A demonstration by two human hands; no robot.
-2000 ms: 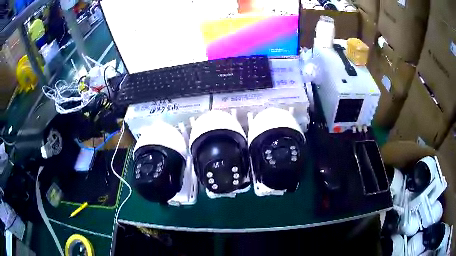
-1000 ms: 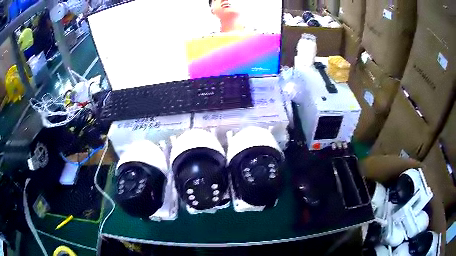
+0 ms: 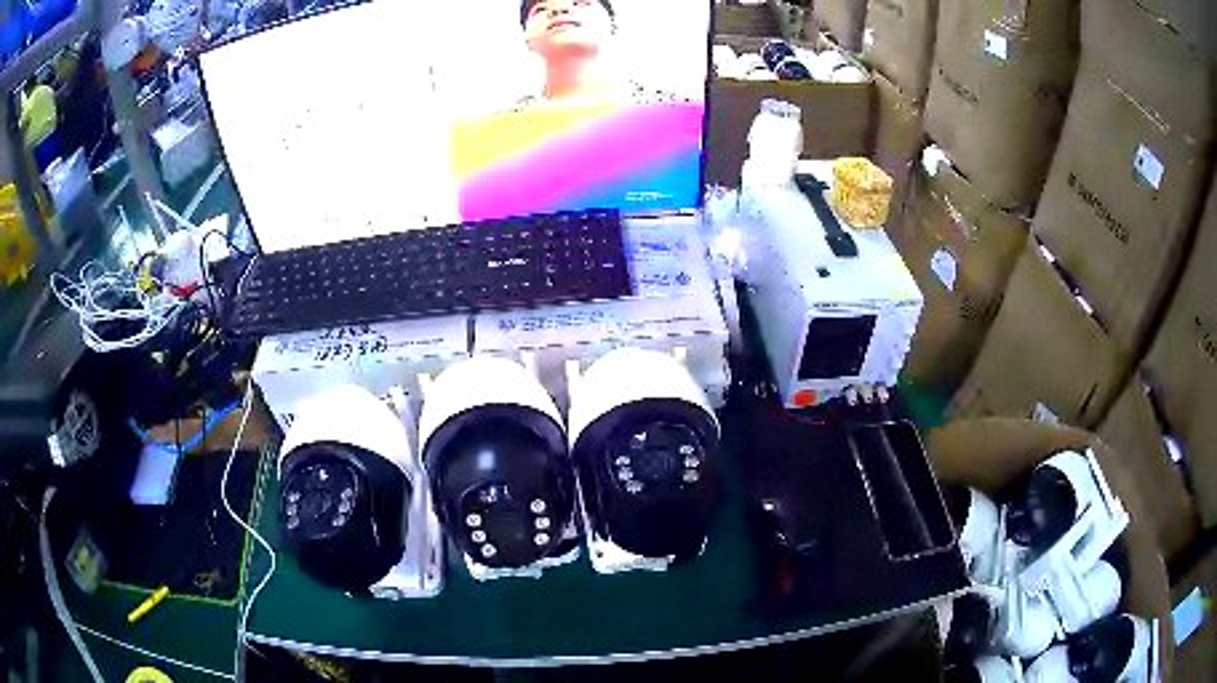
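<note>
No hand shows in the head view. Three white dome cameras with black ball faces stand in a row on the green bench: a left one (image 3: 350, 494), a middle one (image 3: 499, 467) and a right one (image 3: 646, 460). Each face has a group of small round lenses. A black keyboard (image 3: 434, 271) lies behind them on white cartons (image 3: 601, 327). A large lit monitor (image 3: 454, 120) stands at the back, showing a person and a pink-blue picture.
A white instrument box (image 3: 834, 294) stands right of the cartons. A mouse (image 3: 785, 523) and a dark framed rectangle (image 3: 904, 488) lie before it. An open carton (image 3: 1134, 467) holds more cameras at lower right. Brown cartons (image 3: 1008, 200) are stacked right. A yellow pen-like stick (image 3: 148, 604) lies left.
The view has shifted, so the bench things sit further left and lower in the picture. More of the monitor and the stacked cartons shows. The three cameras keep their places on the bench.
</note>
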